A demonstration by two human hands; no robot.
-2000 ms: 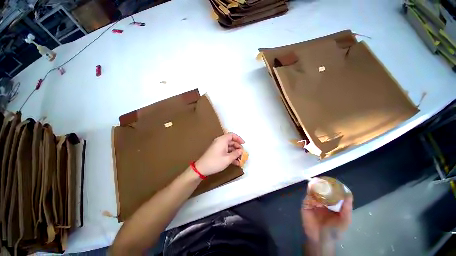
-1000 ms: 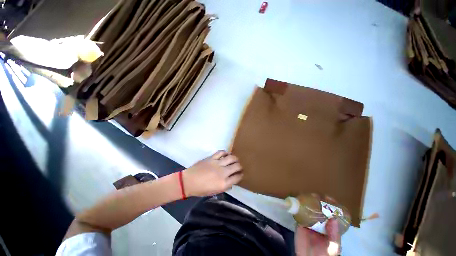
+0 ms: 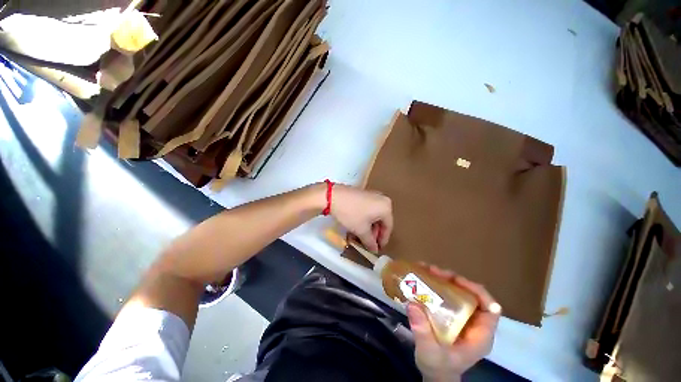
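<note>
A brown bag panel (image 3: 470, 216) lies flat in front of me, with a darker folded flap along its far edge and a small cream sticker. My left hand (image 3: 366, 214) is at its near left corner, fingers bent down and pinched; what is between the fingertips is hidden. A tan tape end (image 3: 335, 238) sticks out at that corner. My right hand (image 3: 455, 328) holds the glue bottle (image 3: 428, 296), tilted, its long pale nozzle pointing at the corner beside the tape end and my left fingertips. Another tan tape end (image 3: 557, 312) shows at the near right corner.
A thick pile of brown panels (image 3: 224, 82) leans on edge at upper left, tan ends sticking out. A stack (image 3: 646, 291) lies at the right edge, another stack (image 3: 648, 82) at far right. The white table's (image 3: 418, 45) near edge runs diagonally below. A bucket (image 3: 219, 289) stands on the floor.
Since one second ago, my left hand has moved right and its fingers have curled down at the corner. The glue bottle has moved up and left, its nozzle now at that corner.
</note>
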